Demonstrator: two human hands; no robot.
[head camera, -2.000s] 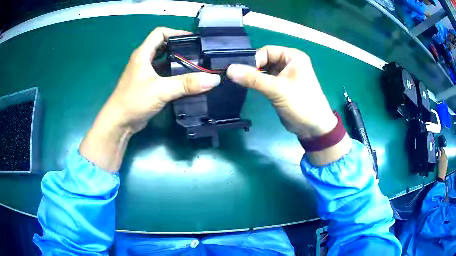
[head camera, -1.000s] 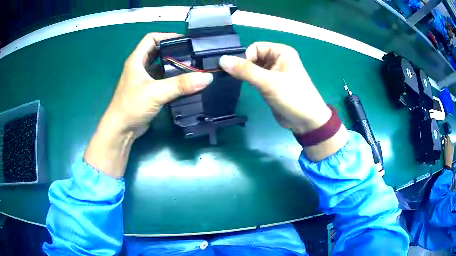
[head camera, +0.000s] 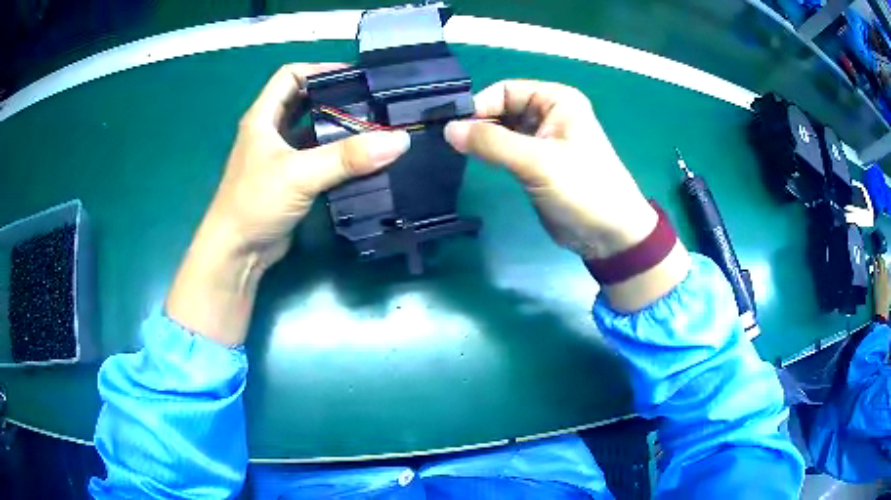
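A black blower fan unit (head camera: 420, 181) is held on edge above the green bench, its pale grey outlet end pointing away from me. My left hand (head camera: 278, 171) grips its left side, with the thumb across the front. Thin red, yellow and dark lead wires (head camera: 344, 119) run from the left part of the unit along its face to the right. My right hand (head camera: 542, 161) is at the unit's right edge, thumb and fingers pinched at the far end of the wires. What lies between those fingertips is mostly hidden.
A translucent bin (head camera: 82, 283) of black screws is at the left. A black electric screwdriver (head camera: 718, 239) lies at the right, bit pointing away. Several black fan units (head camera: 803, 161) sit at the far right, near another person's hand and blue sleeve. A white stripe (head camera: 586, 54) curves along the far side.
The unit and both hands have shifted slightly left in view. My right thumb has slid off the unit's face towards its right edge, uncovering more wire.
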